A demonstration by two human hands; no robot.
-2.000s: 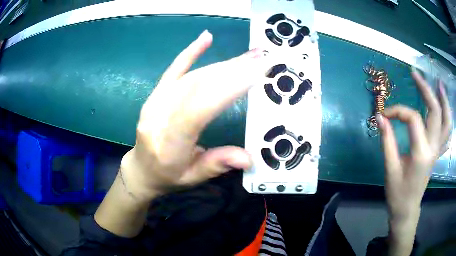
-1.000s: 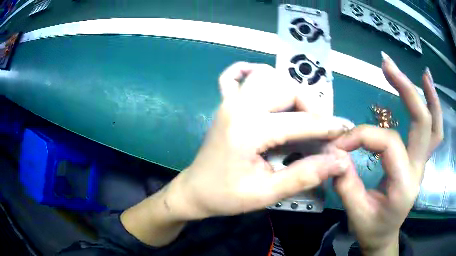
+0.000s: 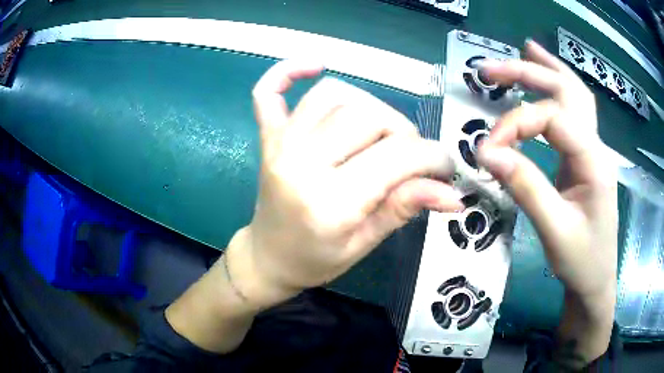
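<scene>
A four-port metal housing (image 3: 437,258) lies lengthwise across the green bench's front part, dark fins along its left side. My left hand (image 3: 327,182) is over its left edge, thumb and index fingertips close together between the second and third ports from the top. My right hand (image 3: 575,167) is over its right side, thumb and index fingertips close together at the second port, another finger over the top port. Both are slightly blurred. No copper ring can be made out at the fingertips. The loose ring pile is not visible.
Another four-port housing (image 3: 603,71) lies at the upper right, and part of one (image 3: 445,6) shows at the top edge. Clear plastic (image 3: 642,266) is at the right. A copper-coloured bundle (image 3: 13,57) is at the far left. A white strip (image 3: 218,33) runs along the bench. A blue stool (image 3: 69,240) stands lower left.
The housing appears farther right and lower in view, tilted, with all four ports at least partly showing. My hands came together over it, then moved slightly apart and up. The ring pile has dropped from sight.
</scene>
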